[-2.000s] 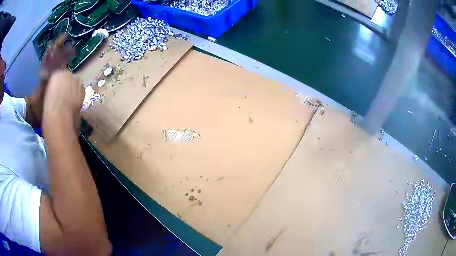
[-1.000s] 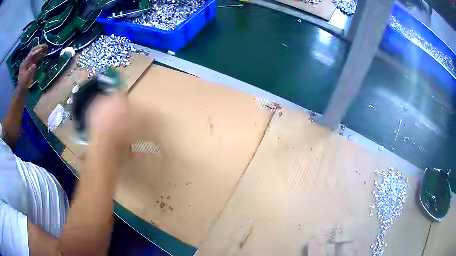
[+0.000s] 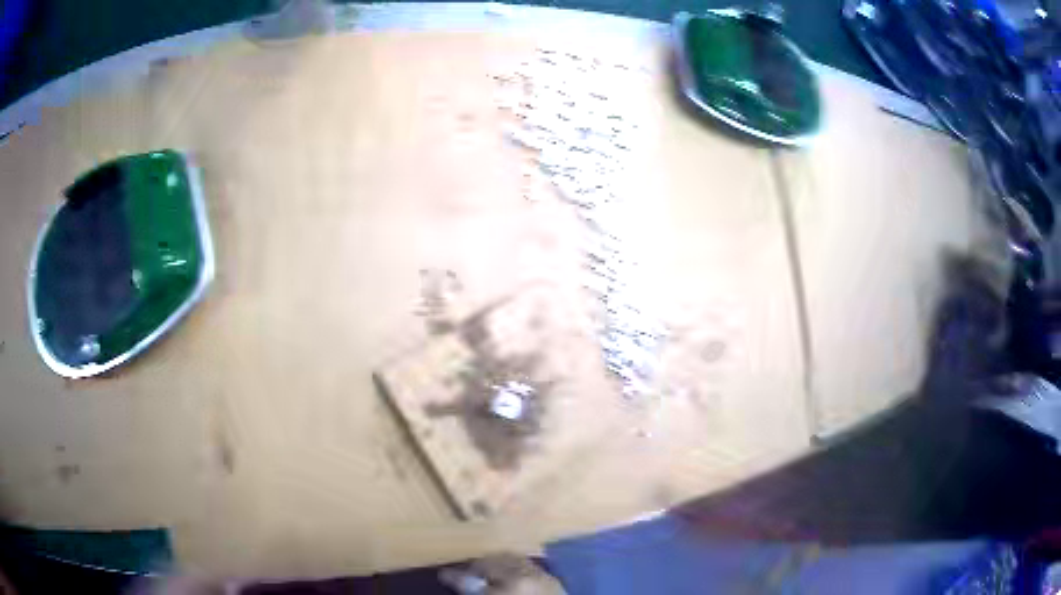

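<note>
A green housing [image 3: 163, 250] with a pale rim and dark inner panel lies at the left on the cardboard bench cover [image 3: 303, 384]. A second green housing [image 3: 756, 76] lies at the upper right. A long pile of tiny silver fittings [image 3: 582, 163] runs down the middle. A stained tan board [image 3: 448, 459] lies near the front edge, with a small white blob [image 3: 508, 401] on it. My right hand [image 3: 506, 574] is cut off by the bottom edge, with something white at a finger. My left hand [image 3: 196, 585] is a blurred patch at the bottom edge. What either holds is hidden.
Blurred dark shapes, perhaps massed housings [image 3: 931, 58], line the far right. Another person's dark, blurred arm [image 3: 966, 320] is at the right edge. Blue-purple cloth [image 3: 745, 570] shows at the bottom. A cardboard seam [image 3: 795, 267] runs right of the fittings.
The view has swung right, away from the seated co-worker and blue bin. The fittings pile is now central, and the left housing and stained board are in clear view. Parts of hands show at the bottom.
</note>
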